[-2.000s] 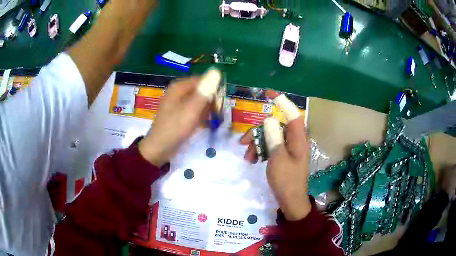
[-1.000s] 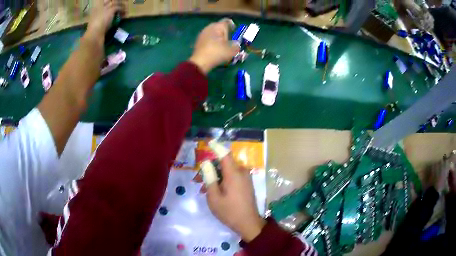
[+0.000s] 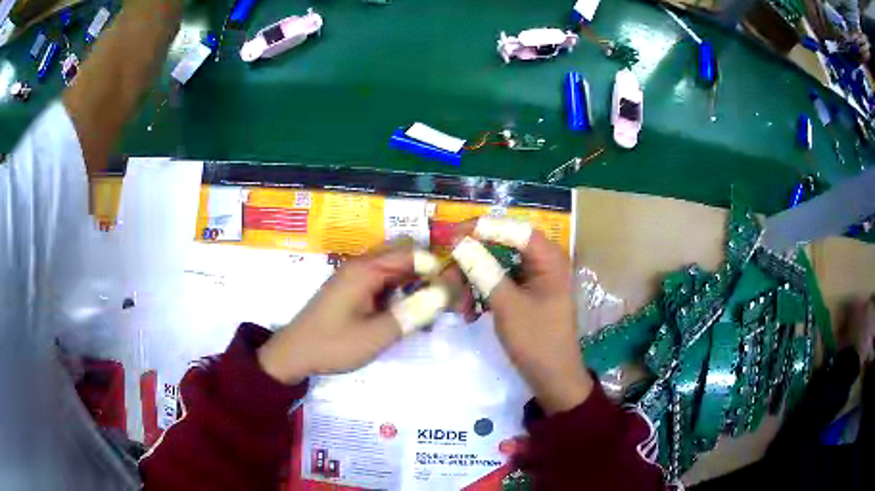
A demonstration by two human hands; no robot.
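Note:
My left hand (image 3: 360,312), with cream finger covers, pinches the thin yellowish wires (image 3: 443,263) between thumb and finger. My right hand (image 3: 528,297), also with cream covers, holds a small green circuit board (image 3: 511,257), partly hidden behind its fingers. The hands nearly meet above the printed work sheet (image 3: 384,384). What else my left fingers hold is blurred and hidden. On the belt just beyond, a blue battery with a white label (image 3: 429,142) lies wired to a small board (image 3: 524,141).
The green belt (image 3: 317,105) carries pink toy cars (image 3: 626,107) and another blue battery (image 3: 577,101). Panel strips (image 3: 710,355) are heaped on the right. A grey bar (image 3: 825,219) crosses at right. Another person's arm (image 3: 125,81) reaches in at left.
My left hand has come back from the belt to meet my right hand above the sheet. The view has shifted. The other person's arm is further left in view.

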